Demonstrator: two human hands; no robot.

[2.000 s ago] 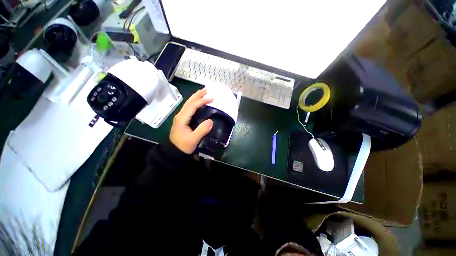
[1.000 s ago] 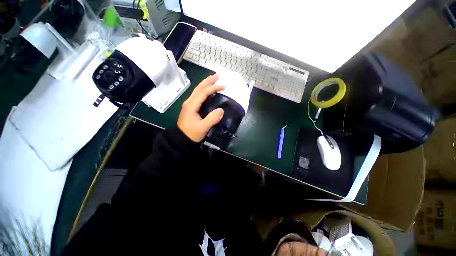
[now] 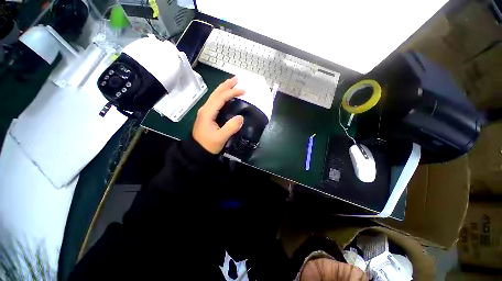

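A white and black dome camera point(image 3: 250, 93) stands on the dark green mat point(image 3: 289, 129) in front of the keyboard. My left hand point(image 3: 214, 118) grips its left side, with the fingers on the white housing and the thumb on the black ball. My right hand point(image 3: 333, 270) is at the bottom edge, cut off, beside the open carton; its fingers are not clear. A second dome camera point(image 3: 148, 77) stands to the left on its white bracket, its ring of LEDs facing left. A blue stick-like tool point(image 3: 309, 152) lies right of the held camera.
A white keyboard point(image 3: 264, 66) and phone point(image 3: 194, 41) lie below the glaring monitor point(image 3: 341, 27). Yellow tape point(image 3: 361, 96), a corded mouse point(image 3: 362, 163) and a black machine point(image 3: 435, 110) are at right. White parts fill a carton point(image 3: 421, 260). More cameras are at far left.
The view has shifted, so the bench things appear a little further right and higher. More of my right hand shows at the bottom edge. My left hand stays on the same camera.
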